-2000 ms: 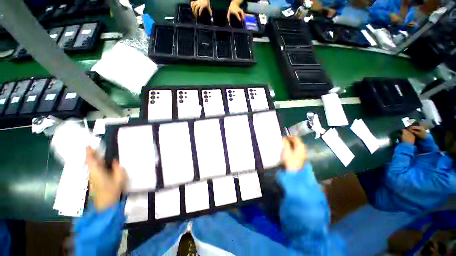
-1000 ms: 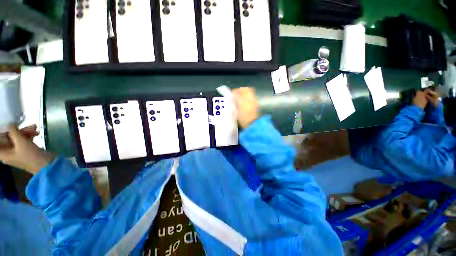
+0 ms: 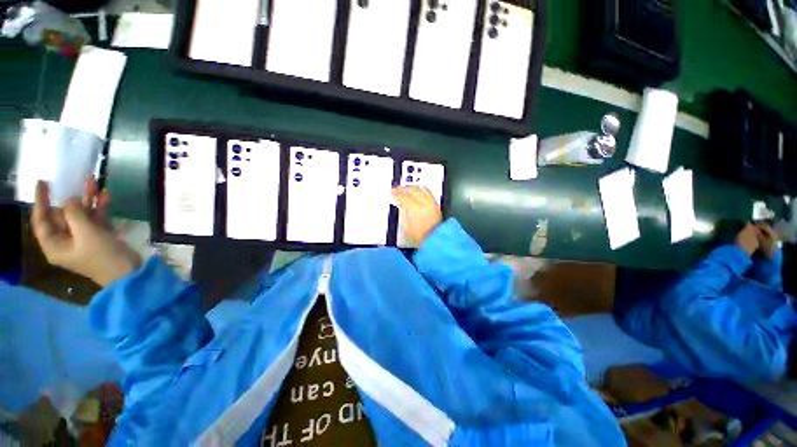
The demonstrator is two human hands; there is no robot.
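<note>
The near black tray (image 3: 157,188) holds a row of several white phone backs (image 3: 313,196), camera circles at the far end. My right hand (image 3: 418,212) is over the rightmost back (image 3: 423,173), fingertips at its left edge and covering part of it. Whether a small piece is pinched there is hidden. My left hand (image 3: 79,236) is at the far left, fingers spread at the lower edge of a pale sheet (image 3: 79,161) lying over white sheets (image 3: 96,87). Whether the fingers grip it cannot be told.
A second black tray (image 3: 384,106) of white phone backs lies beyond the near one. To the right are a small white card (image 3: 523,157), a clear cylinder-like item (image 3: 572,148), white slips (image 3: 619,208) and black trays (image 3: 631,39). Another person's blue sleeve (image 3: 717,297) is at far right.
The large tray held in both hands at first now lies beyond the near tray. My left hand is at the sheets; my right hand has come down onto the rightmost back. The view has shifted.
</note>
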